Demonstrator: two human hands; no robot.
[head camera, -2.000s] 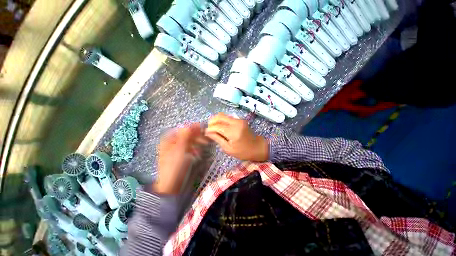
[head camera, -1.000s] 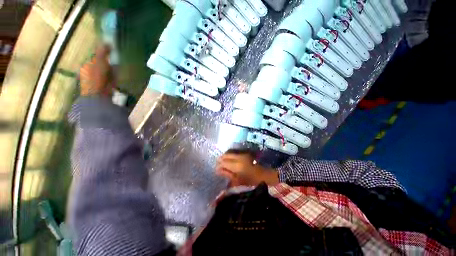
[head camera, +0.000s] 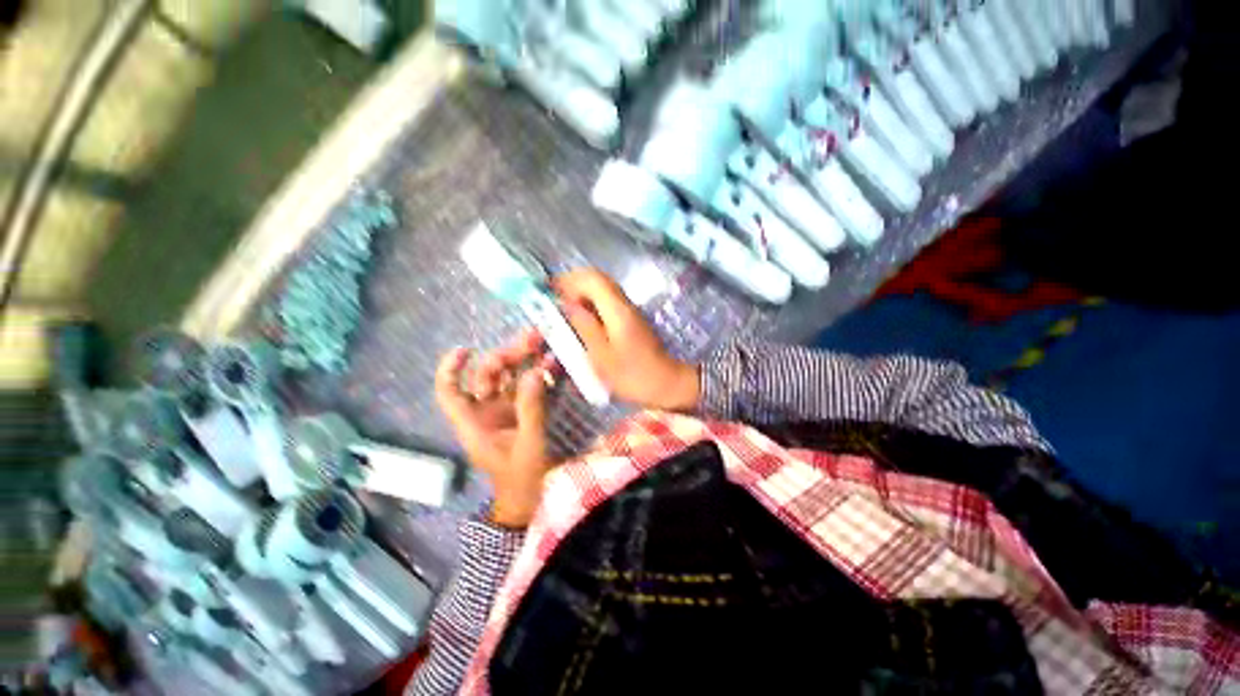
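My right hand (head camera: 619, 340) is closed around the handle of a mint fan unit (head camera: 571, 347), with its pale head pointing up and left. My left hand (head camera: 501, 415) is just left of the handle, fingers curled with the tips close together near the handle's lower part. A small dark or reddish bit shows at its fingertips, too blurred to name. Whether the left fingertips touch the handle I cannot tell.
A row of open-handled fans (head camera: 734, 204) lies at upper right, another row (head camera: 578, 95) at top. A teal heap of small inserts (head camera: 326, 292) lies left, a jumbled fan pile (head camera: 204, 503) lower left. The conveyor (head camera: 218, 150) curves at upper left. A white block (head camera: 405, 473) lies beside the pile.
My left hand has come back from over the conveyor to beside my right hand. A fan unit now shows in my right hand. The view has shifted, bringing the pile and insert heap into sight.
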